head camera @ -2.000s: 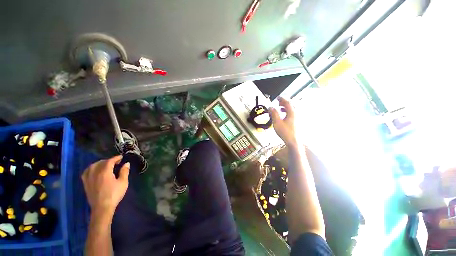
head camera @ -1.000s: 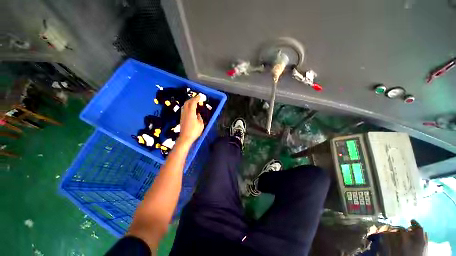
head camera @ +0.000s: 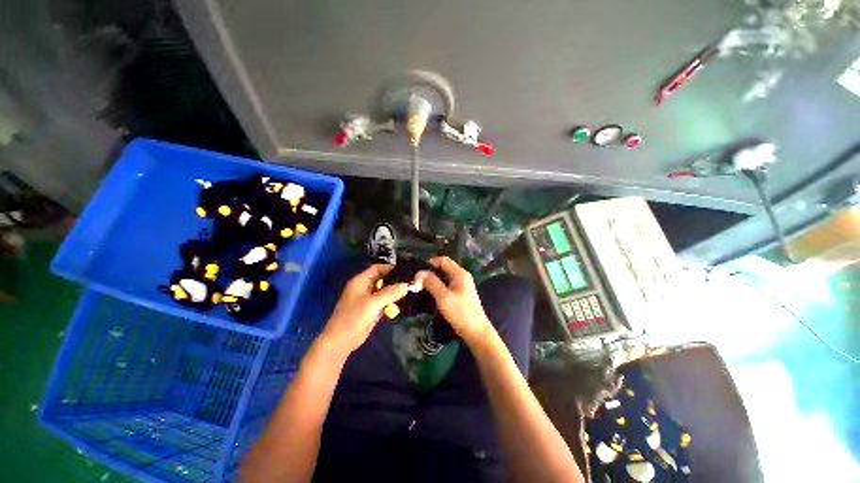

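My left hand (head camera: 363,307) and my right hand (head camera: 454,294) are together over my lap, both holding one penguin plush skin (head camera: 407,302). It looks dark and limp, with a white patch and yellow-orange parts showing between my fingers. The hands hide much of it. The filling nozzle (head camera: 415,184) points down from the grey panel, its tip just above my hands and apart from the skin. More penguin skins (head camera: 243,259) lie in the blue tray (head camera: 113,226) at left.
A blue mesh basket (head camera: 160,377) stands under the tray. The digital scale (head camera: 603,264) is right of my knees, with lit green displays and a bare top. A dark container (head camera: 721,396) holding penguins is at lower right. Toggle clamps (head camera: 465,135) flank the nozzle. A second nozzle (head camera: 769,203) is at right.
The penguin on the scale two seconds ago is gone from it. My left hand has moved from the tray to my lap. My right hand has come in from the lower right. Both now hold a skin.
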